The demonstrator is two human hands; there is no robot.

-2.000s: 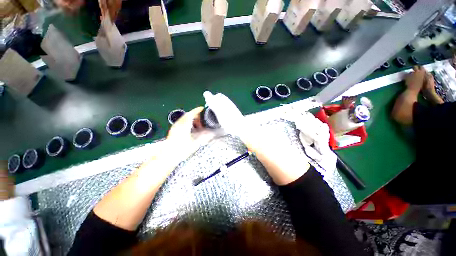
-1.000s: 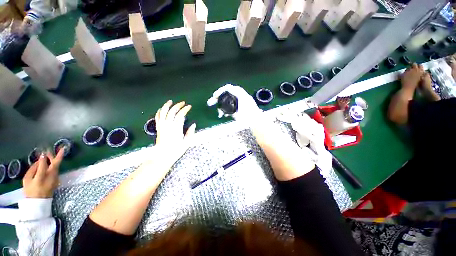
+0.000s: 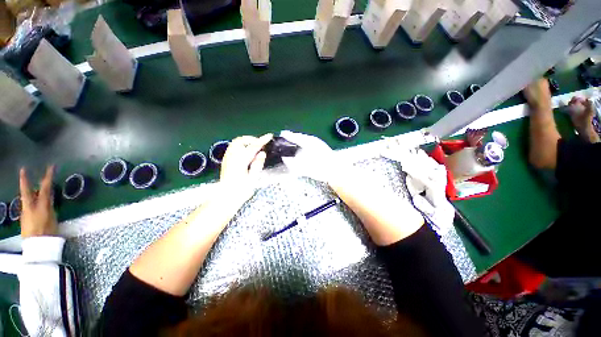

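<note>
A small black lens-like unit is held between my two hands over the conveyor's near edge rail. My left hand grips its left side with the fingers. My right hand, in a white glove, grips its right side and covers part of it. More black units with pale rings stand in a row on the green conveyor belt, such as one right of my hands. A thin black stick with a pale band lies on the bubble wrap mat below my hands.
Crumpled white cloth lies beside a red tray holding a bottle. A dark rod lies below it. Upright cartons line the far side. A slanting grey post stands right. Other people's hands are left and right.
My left hand has moved from beside a unit on the belt to the unit in my right hand. The person's hand at left has shifted left and up. The right person's hands have moved apart.
</note>
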